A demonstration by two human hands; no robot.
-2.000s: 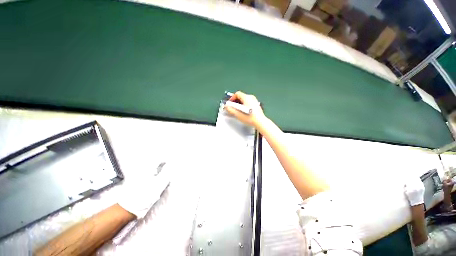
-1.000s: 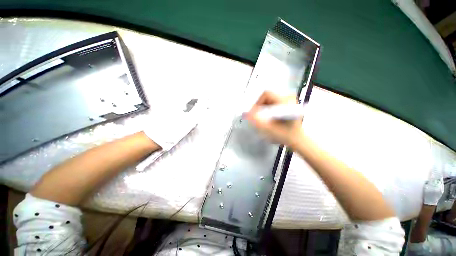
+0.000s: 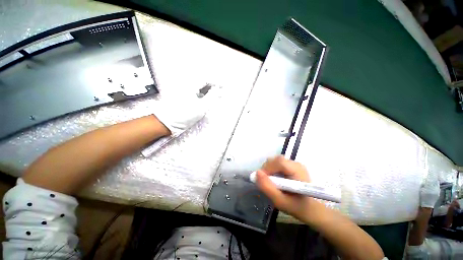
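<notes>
A long shallow metal housing (image 3: 254,122) with a dark rim lies slanted in front of me, its perforated end over the green belt. My right hand (image 3: 287,185), bare and slightly blurred, holds a white paint marker (image 3: 309,189) above the near end of the housing. The marker's tip end points left over the inside floor, where small studs show. Whether it touches metal I cannot tell. My left hand (image 3: 185,109), in a white glove, is on the bubble wrap left of the housing; its fingers wash out against the bright bench.
A second housing (image 3: 61,76) lies at the left. A small dark-tipped item (image 3: 205,90) is by the gloved hand. Bubble wrap (image 3: 152,177) covers the bench, and the green belt (image 3: 370,66) runs beyond. Another person's gloved hand (image 3: 429,193) shows at the right edge.
My right hand with the marker has moved from the housing's far end, past its middle, to the near end. The view has tilted down. The left hand stays beside the housing.
</notes>
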